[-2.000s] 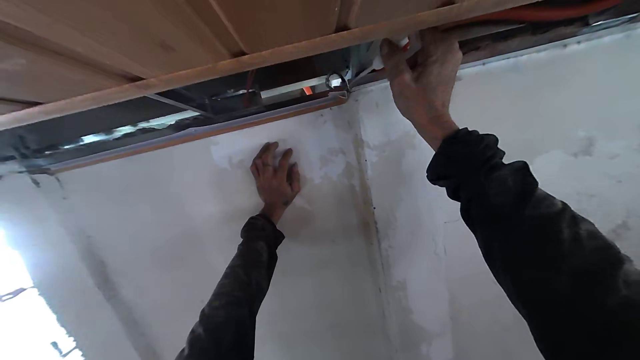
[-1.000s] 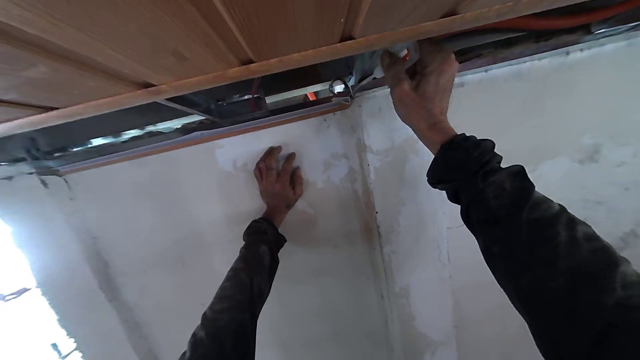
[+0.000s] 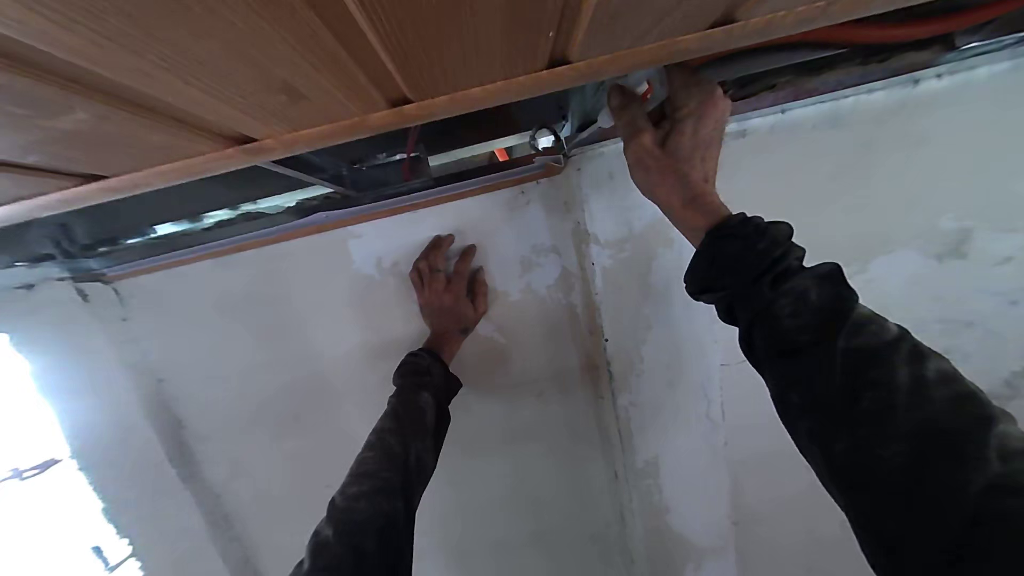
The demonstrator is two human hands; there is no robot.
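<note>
My right hand (image 3: 680,148) reaches up into the gap between the wooden ceiling edge and the wall. It grips a small white object with a red part (image 3: 640,92), mostly hidden by the fingers; a thin nozzle-like tip points left from it, close to the wall corner. Beside that tip is a small dark ring (image 3: 546,139) at the end of a wall trim strip (image 3: 336,216). Lower and to the left, my left hand (image 3: 450,290) rests against the plastered wall, its fingers apart and slightly bent, holding nothing.
Wooden ceiling panels (image 3: 304,72) end in a long edge strip overhead. Inside the gap run a red-orange hose (image 3: 904,32) and a grey pipe (image 3: 768,62) at the upper right. A patchy plastered wall (image 3: 864,192) meets another at a vertical corner. Bright light enters at the lower left.
</note>
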